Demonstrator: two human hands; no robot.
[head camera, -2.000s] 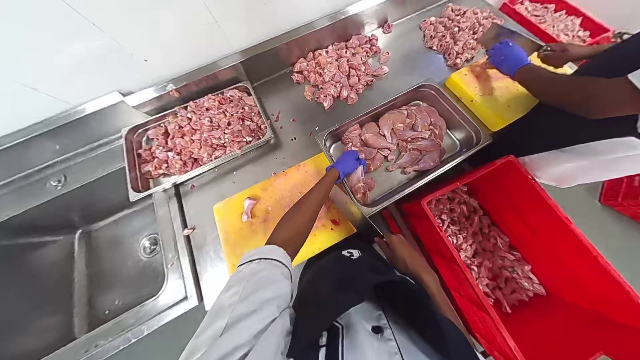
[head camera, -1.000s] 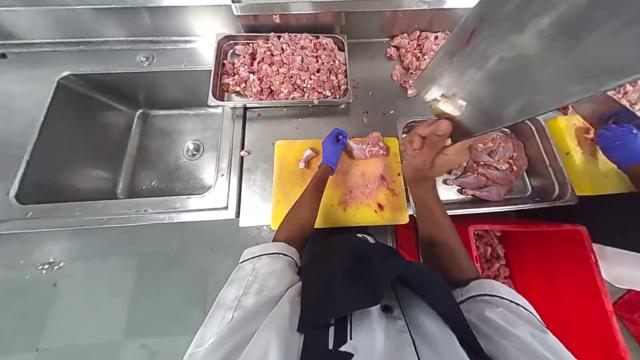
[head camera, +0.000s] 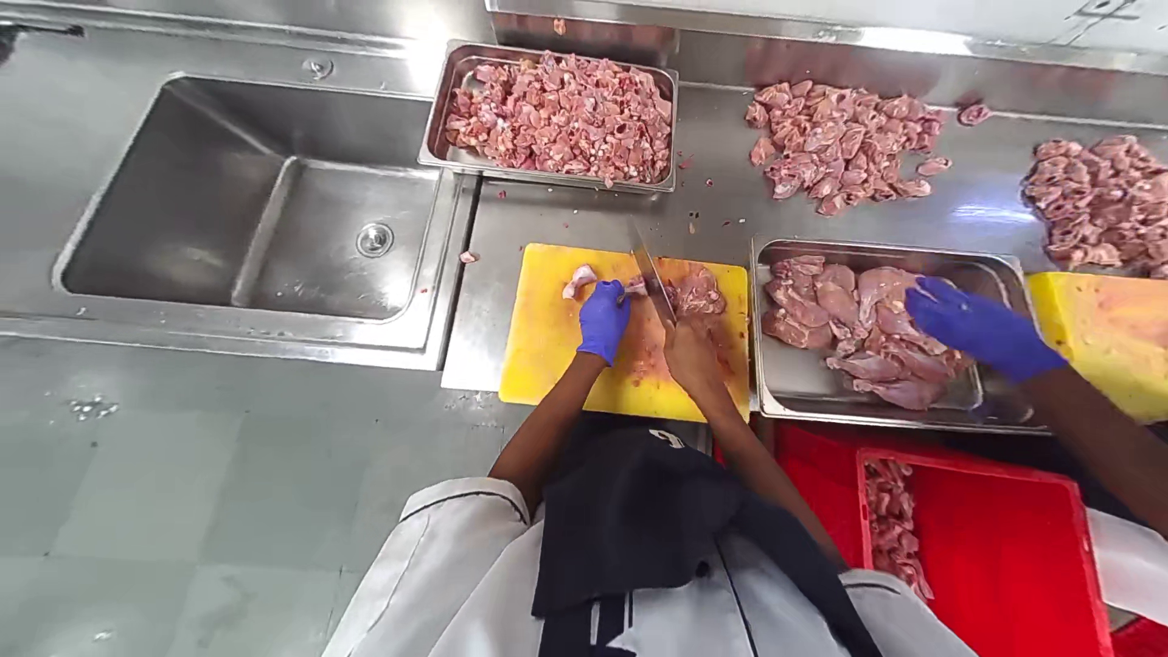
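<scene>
My left hand (head camera: 604, 319), in a blue glove, grips the bone end of a raw chicken leg piece (head camera: 698, 292) on the yellow cutting board (head camera: 557, 356). Bare, my right hand (head camera: 690, 351) holds a large knife (head camera: 650, 269) by its handle. The blade lies across the piece, between the bone end and the thicker meat. A small cut piece with bone (head camera: 579, 280) rests on the board's upper left. To the right of the board, a steel tray (head camera: 794, 392) holds raw chicken legs (head camera: 881, 328).
A co-worker's gloved hand (head camera: 981, 328) reaches over the steel tray from the right. Behind the board stand a full tray of cut meat (head camera: 566, 119) and a meat pile (head camera: 839, 141); another pile (head camera: 1100, 205) lies farther right. A sink (head camera: 347, 237) is at left, a red crate (head camera: 1004, 547) below right.
My left hand was in the tray of legs, then held a piece on the board. My right hand has brought the knife down from its raised position onto that piece. The view has shifted.
</scene>
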